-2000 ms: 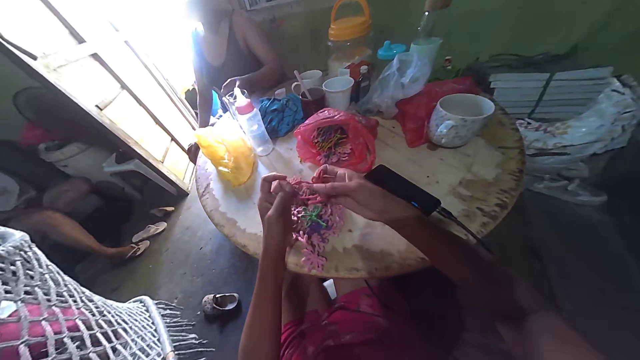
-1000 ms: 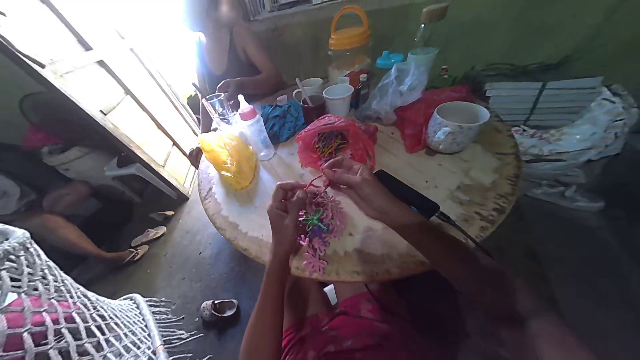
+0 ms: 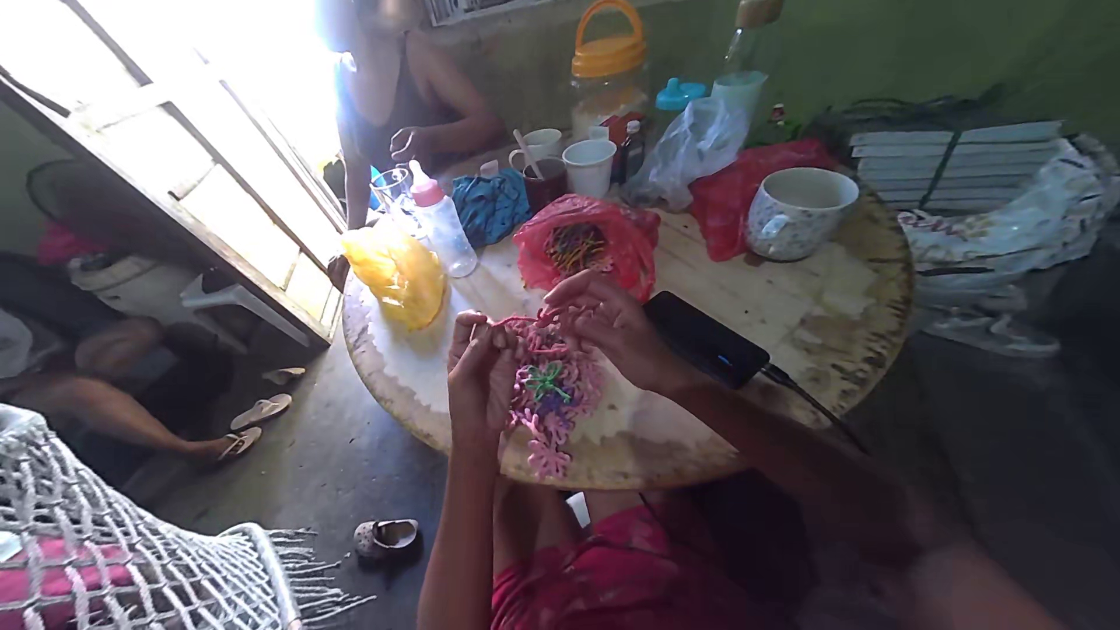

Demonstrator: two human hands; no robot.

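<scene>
My left hand pinches one end of a red-pink strand between thumb and fingers. At the strand's other side, my right hand has its fingers bent around pink looped pieces, index finger raised. Below and between both hands lies a cluster of pink flower-shaped loop pieces, with a green one and a purple one among them. Just beyond the hands stands an open red plastic bag holding dark, yellowish and pink strands. A black phone-like device with a cable lies beside my right wrist.
On the round wooden table stand a yellow plastic bag, a baby bottle, cups, a large patterned mug and a lidded jar. Another person's arm is at the far left edge. A white net hammock hangs lower left.
My hands have stayed over the pink pieces, and the fingers of my right hand have shifted on the strand. The other person's hand has come up a little at the table's far side.
</scene>
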